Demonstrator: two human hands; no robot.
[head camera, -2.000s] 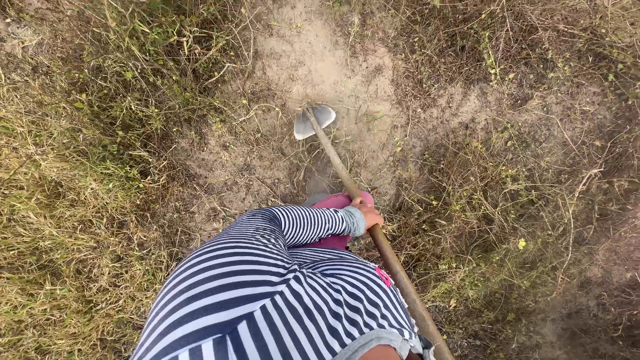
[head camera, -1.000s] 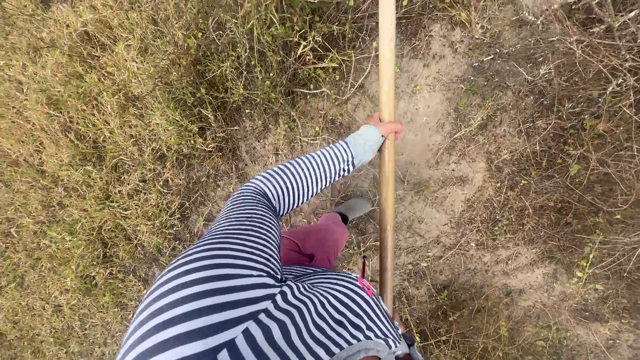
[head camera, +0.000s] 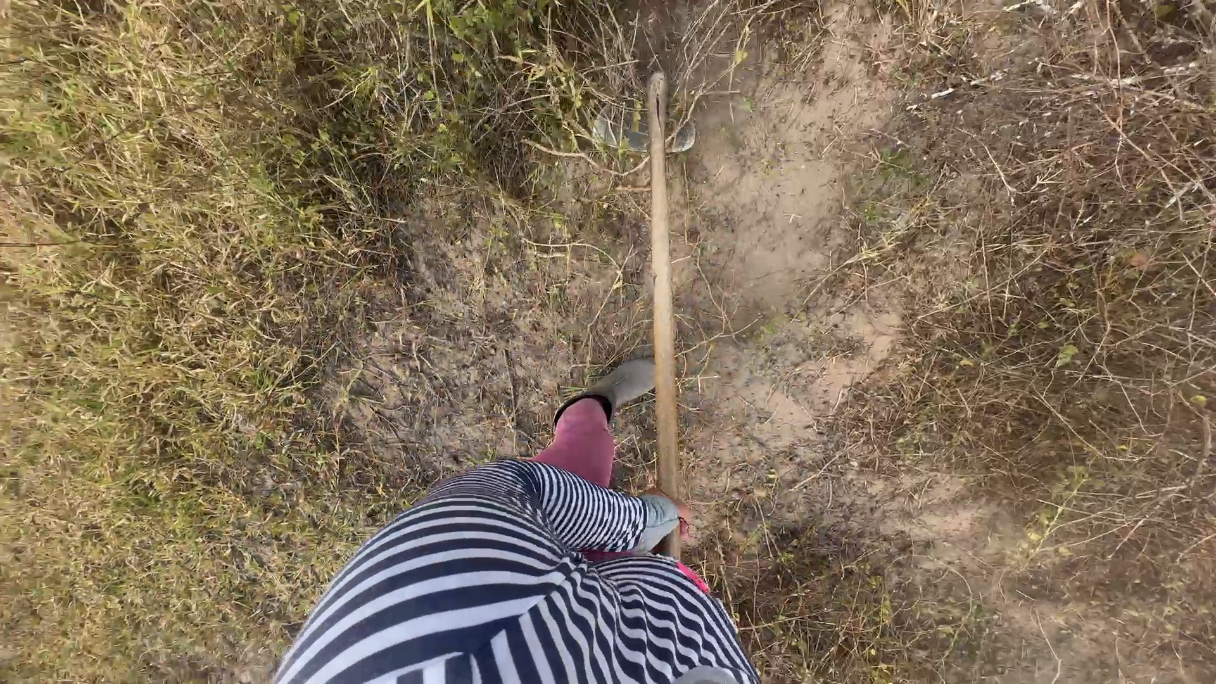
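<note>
A hoe with a long wooden handle (head camera: 662, 285) stretches up the head view from beside my body. Its metal blade (head camera: 622, 131) is at the far end, low among dry stems at the edge of the grass, partly covered by twigs. My left hand (head camera: 683, 519), below a striped sleeve with a pale cuff, is closed around the handle near my body. The handle's near end is hidden behind my striped top. My right hand is out of sight; only a bit of grey cuff (head camera: 708, 675) shows at the bottom edge.
Dense dry grass (head camera: 171, 285) covers the left side. Thin dry brush (head camera: 1064, 313) spreads over the right. A strip of bare sandy soil (head camera: 779, 218) runs between them. My grey shoe (head camera: 629, 380) stands just left of the handle.
My left hand has come back from far out in front to close beside my body, still around the handle. The hoe blade, out of view one second ago, shows on the ground ahead.
</note>
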